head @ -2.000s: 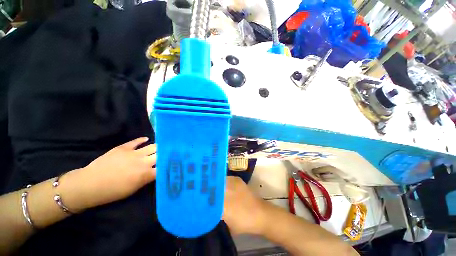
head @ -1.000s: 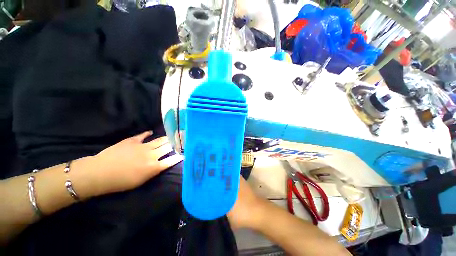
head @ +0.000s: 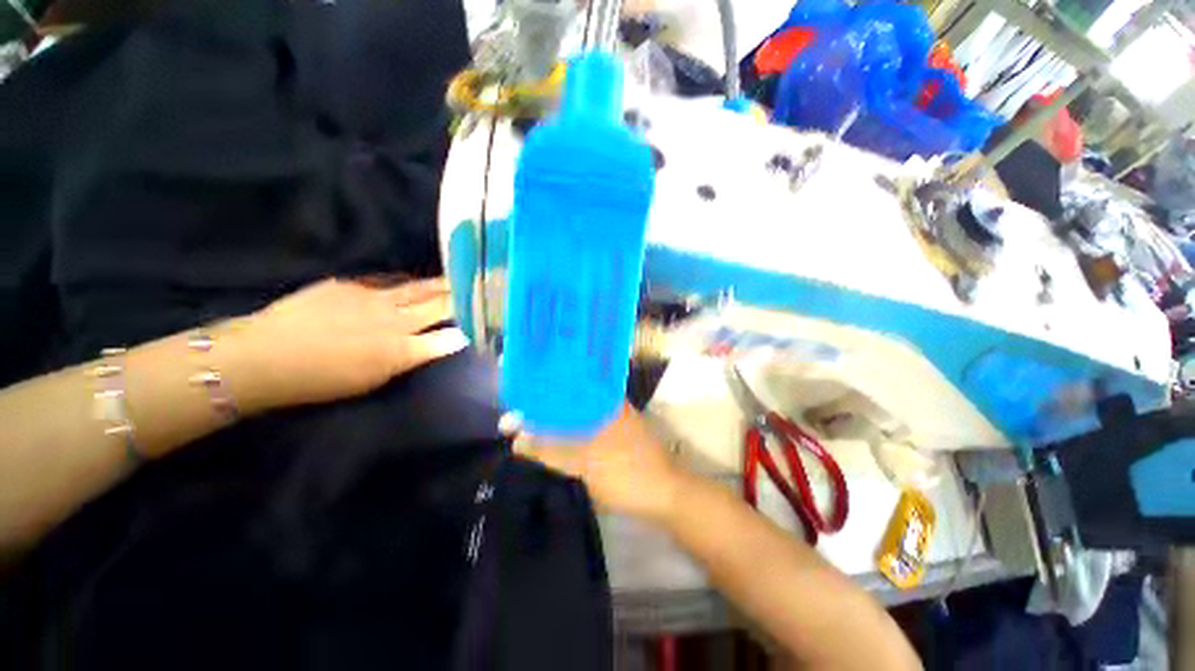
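Black cloth (head: 262, 524) covers the left side and the lap and runs to the left end of the white and teal sewing machine head (head: 813, 288). My left hand (head: 347, 338) lies flat on the cloth beside the machine's end, fingers pointing right. My right hand (head: 609, 461) is at the cloth's right edge, partly behind the blue lamp (head: 577, 275); fingertips show just below the lamp, at the cloth. The lamp hides the needle area. The picture is blurred.
Red-handled scissors (head: 797, 479) and a yellow-orange packet (head: 906, 537) lie on the table right of my right hand. A dark box (head: 1127, 472) is at the far right. A blue plastic bag (head: 872, 79) and piled items stand behind the machine.
The view has shifted, so the machine and lamp sit higher in the picture. More of my right hand shows below the lamp, with its fingertips at the cloth. My left hand stays on the cloth.
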